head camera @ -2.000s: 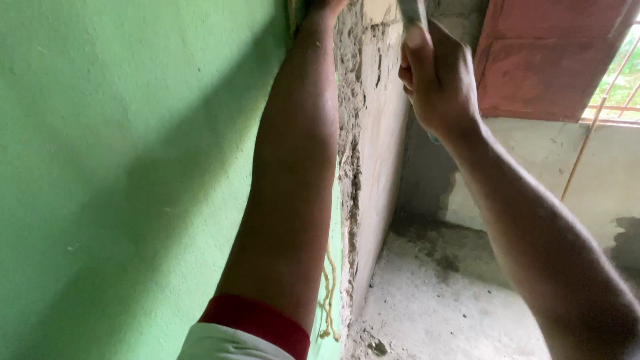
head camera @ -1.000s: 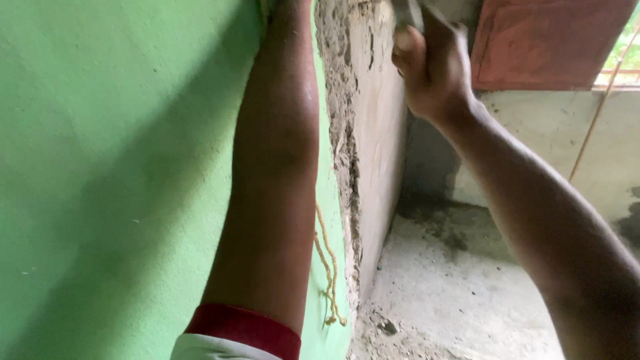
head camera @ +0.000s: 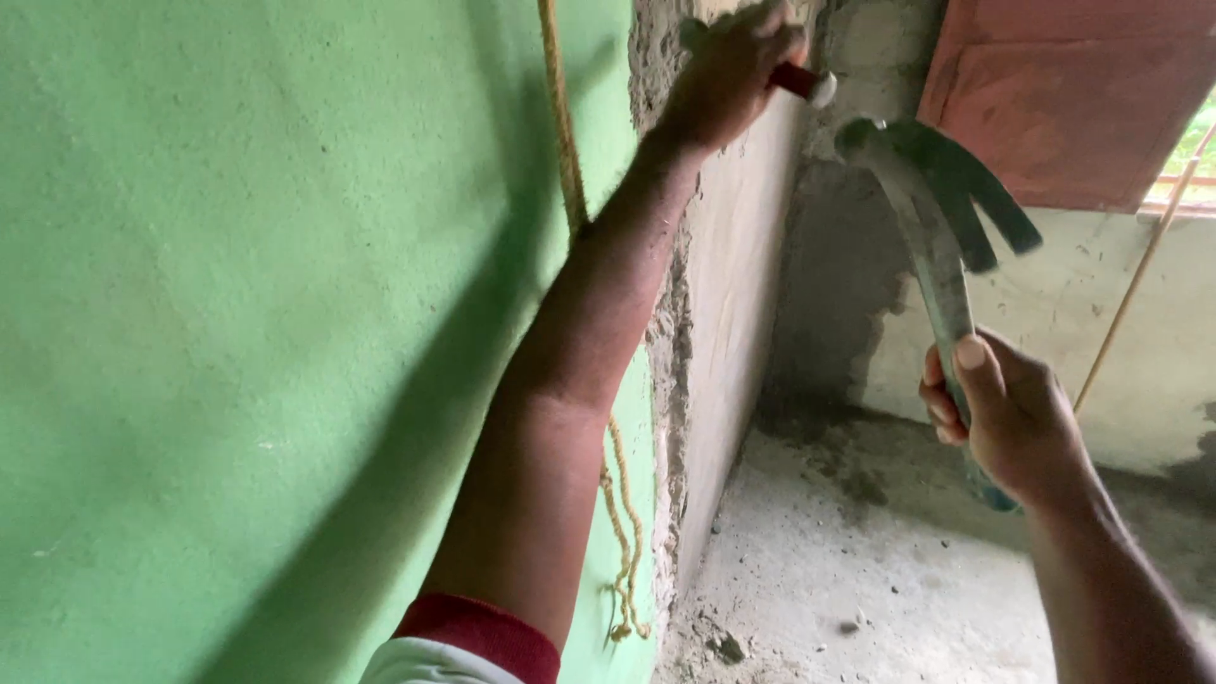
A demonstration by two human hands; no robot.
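My left hand [head camera: 736, 71] is closed round a chisel [head camera: 803, 84] near the top of the view. The chisel's dark red shaft and pale, worn end stick out to the right of my fingers; its far end is mostly hidden. Below and to the right, my right hand [head camera: 1012, 408] grips a claw hammer [head camera: 936, 228] by its handle. The hammer's head is up and its claw points down to the right, apart from the chisel. Behind my left hand runs the rough, chipped edge [head camera: 676, 351] of the green plastered wall [head camera: 285, 237].
A rope [head camera: 562, 114] hangs along the green wall, its frayed ends [head camera: 622, 532] below my left forearm. Rubble [head camera: 727, 648] lies on the concrete floor [head camera: 845, 570]. A red-brown metal shutter [head camera: 1064, 95] and a thin rod [head camera: 1130, 275] are at the right.
The hammer head and the chisel's end have come into view; both were cut off at the top before. My right hand now sits lower, away from the wall edge.
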